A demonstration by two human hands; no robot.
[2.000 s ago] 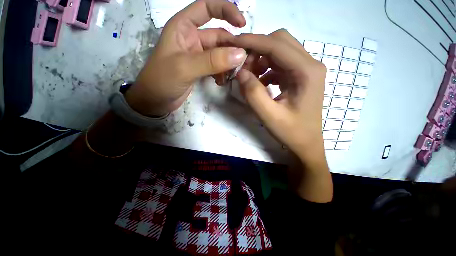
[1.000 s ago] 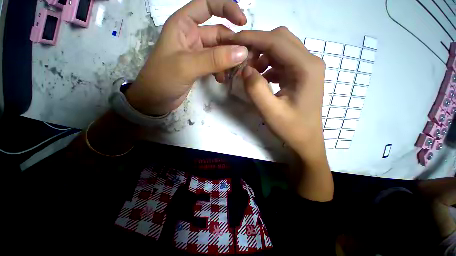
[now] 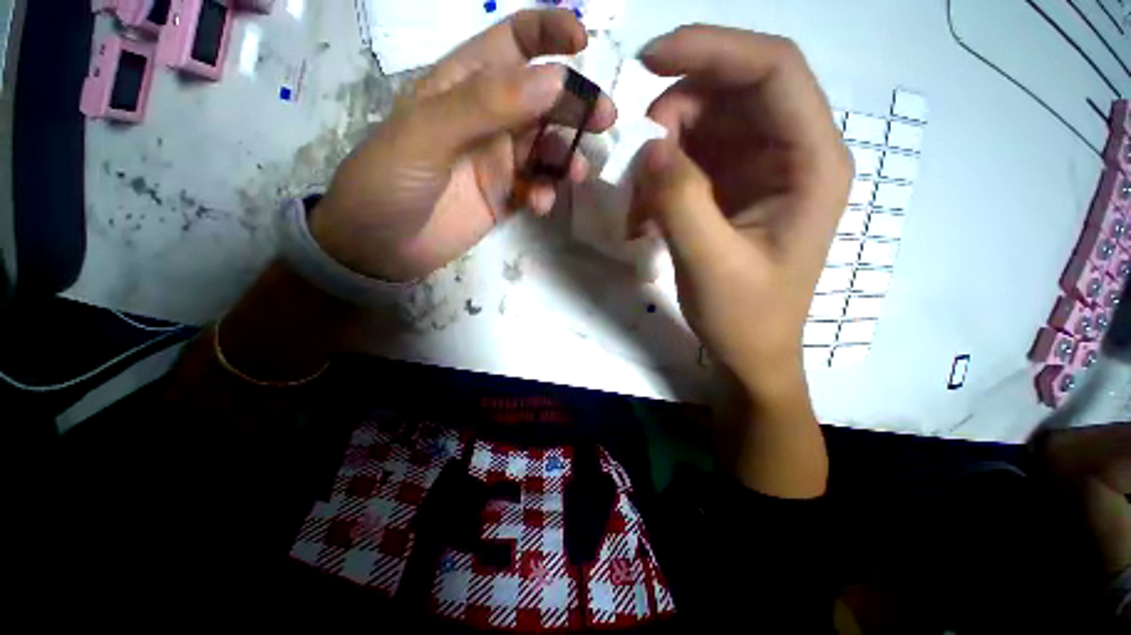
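My left hand (image 3: 428, 168) holds a small screen window (image 3: 571, 114) by its edges between thumb and fingers, raised above the bench. The window is a tilted, see-through rectangle with a thin black border. My right hand (image 3: 750, 205) is just to the right, apart from the window, with thumb and forefinger spread. Its other fingers are curled and blurred. Something whitish shows between the hands, but I cannot tell whether the right hand holds it.
Rows of black-outlined windows (image 3: 874, 230) lie right of my hands, with a lone frame (image 3: 959, 372) beyond. Pink units stand at the far right (image 3: 1098, 267) and upper left (image 3: 128, 77). A white sheet (image 3: 416, 31) lies behind my left hand. A person's arm (image 3: 1098, 465) shows at lower right.
My hands were together over a small piece. They have now parted: my right hand moved up and right, and the window shows in my left hand. The other person's arm came in at lower right.
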